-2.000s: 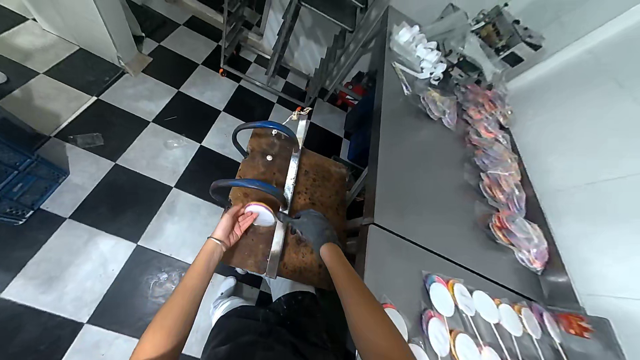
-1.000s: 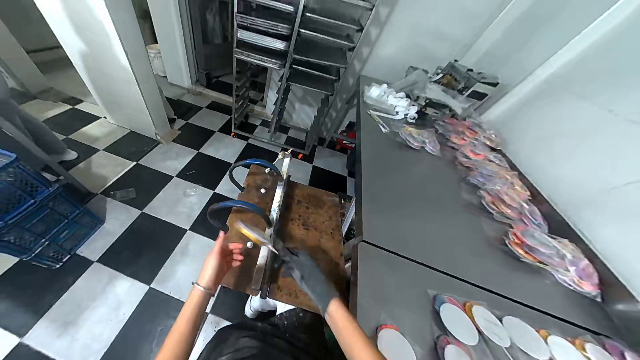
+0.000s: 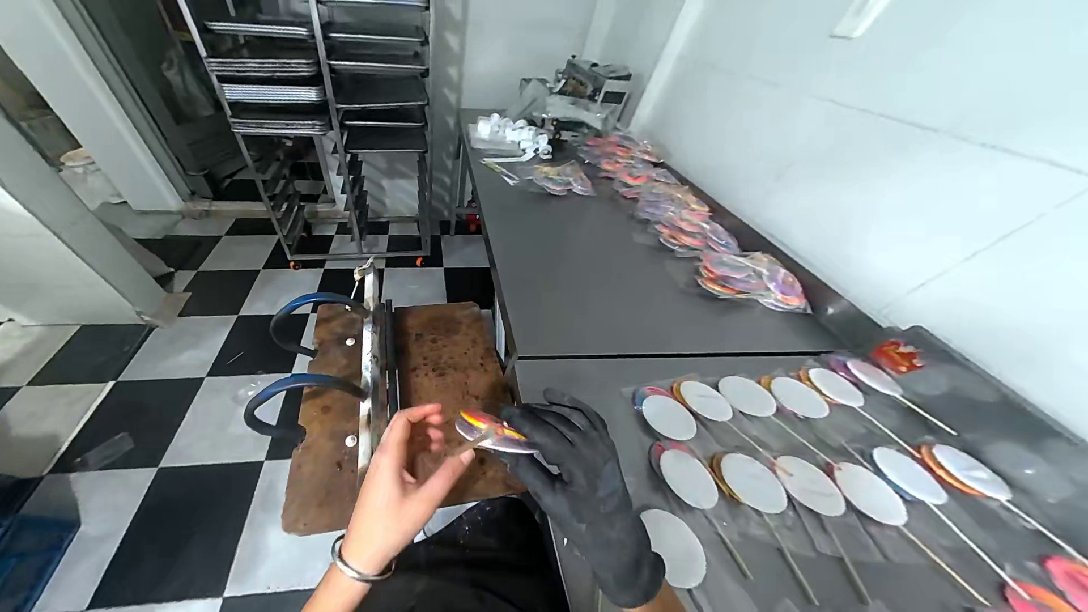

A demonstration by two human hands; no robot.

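Observation:
In my gloved right hand (image 3: 574, 484) is a small round, brightly coloured piece (image 3: 497, 431) in clear wrap, held flat above the brown board. My bare left hand (image 3: 412, 476), with a bracelet at the wrist, has its fingers curved at the piece's left end; whether they grip it is unclear. Beneath lies the brown board (image 3: 450, 357) with a metal bar (image 3: 371, 357) and two blue curved tubes (image 3: 314, 380). To the right, white discs on sticks (image 3: 753, 482) lie in rows on the grey metal table.
Wrapped colourful pieces (image 3: 680, 212) line the back of the grey table (image 3: 578, 289). White plastic parts (image 3: 510, 136) and a machine (image 3: 595, 89) stand at its far end. A tray rack (image 3: 327, 102) stands beyond; a blue crate (image 3: 34, 544) is at lower left.
The piece has moved from over the metal bar towards the right, in my right hand. My left hand has moved right with it. The view has turned up and right.

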